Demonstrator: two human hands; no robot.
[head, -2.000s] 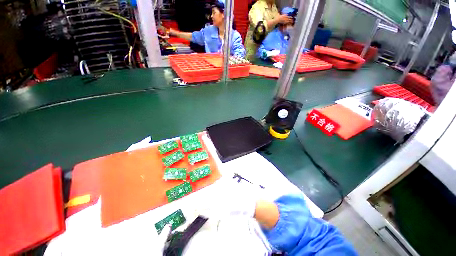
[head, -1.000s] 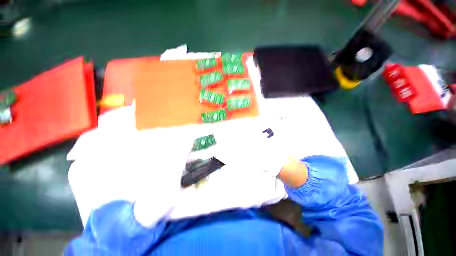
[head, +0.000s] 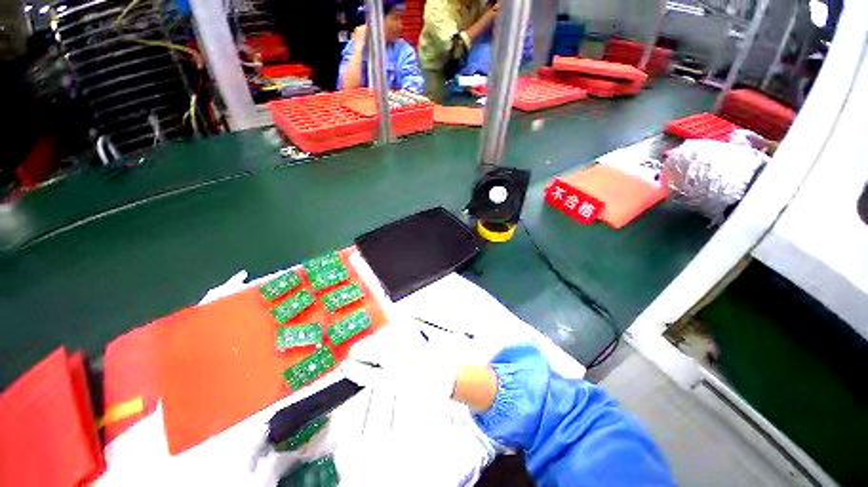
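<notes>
My right hand (head: pixel 404 385), in a white glove, is closed on a black brush (head: pixel 309 411) that slants down to the left. A green circuit board (head: pixel 303 434) shows partly under the brush. My left hand (head: pixel 276 463), gloved, blurred and cut by the bottom edge, holds a board; more green (head: pixel 312 473) shows below its fingers. Where glove ends and white cloth (head: pixel 485 309) begins is hard to see. Several green boards (head: pixel 301 336) lie in two columns on the right part of the orange-red foam sheet (head: pixel 209 366).
A black tray (head: pixel 419 252) lies beyond the cloth. A small fan (head: pixel 499 194) stands over a yellow ring (head: pixel 496 231) by a metal post. A thin dark tool (head: pixel 444 327) lies on the cloth. Red sheets (head: pixel 43 418) are at left, a red sign (head: pixel 574 201) at right. People sit and stand across the bench.
The view dipped, then rose again and swung right. The brush now lies across the board near my left hand; before, the board showed beyond the brush.
</notes>
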